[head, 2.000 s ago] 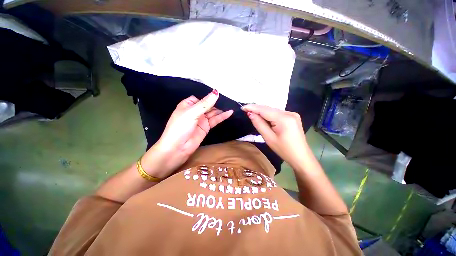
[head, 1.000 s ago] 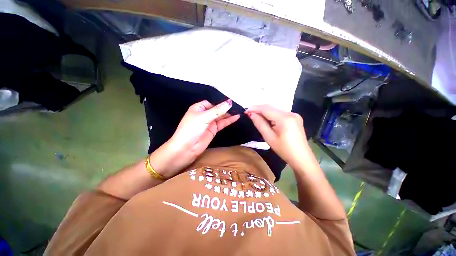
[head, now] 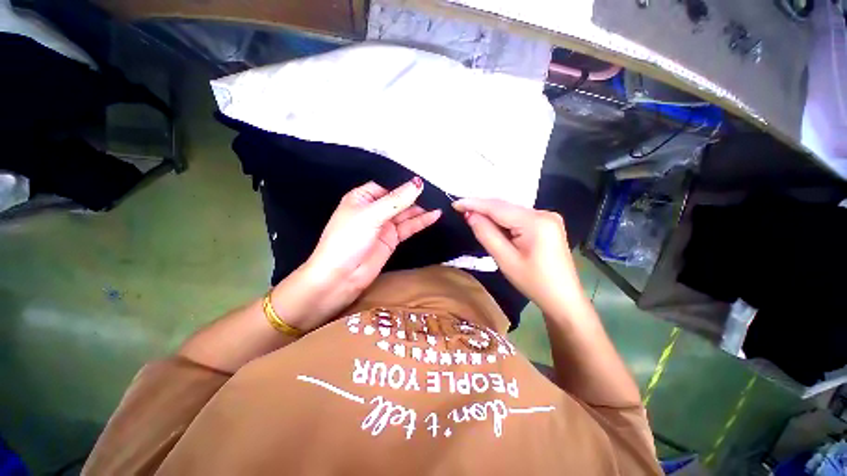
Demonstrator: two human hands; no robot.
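Note:
Black fabric (head: 311, 191) lies over my lap, and white fabric (head: 399, 102) spreads beyond it toward the table. My left hand (head: 367, 232) is palm up at the edge where black meets white, its thumb and fingers pinching the black fabric. My right hand (head: 520, 237) is just to the right, with thumb and forefinger closed on a thin pale glint, apparently a needle (head: 450, 196), pointing up and left at the edge. The thread cannot be made out.
A worktable (head: 641, 42) curves across the top right, with small dark bits on its grey part. Black garment heaps lie at the left (head: 56, 121) and right (head: 771, 270). A blue crate (head: 627, 218) with plastic bags stands under the table. The floor is green with yellow lines.
The view has shifted slightly. Both hands stay at the same edge. The glint at my right fingertips, hard to see one second ago, shows again.

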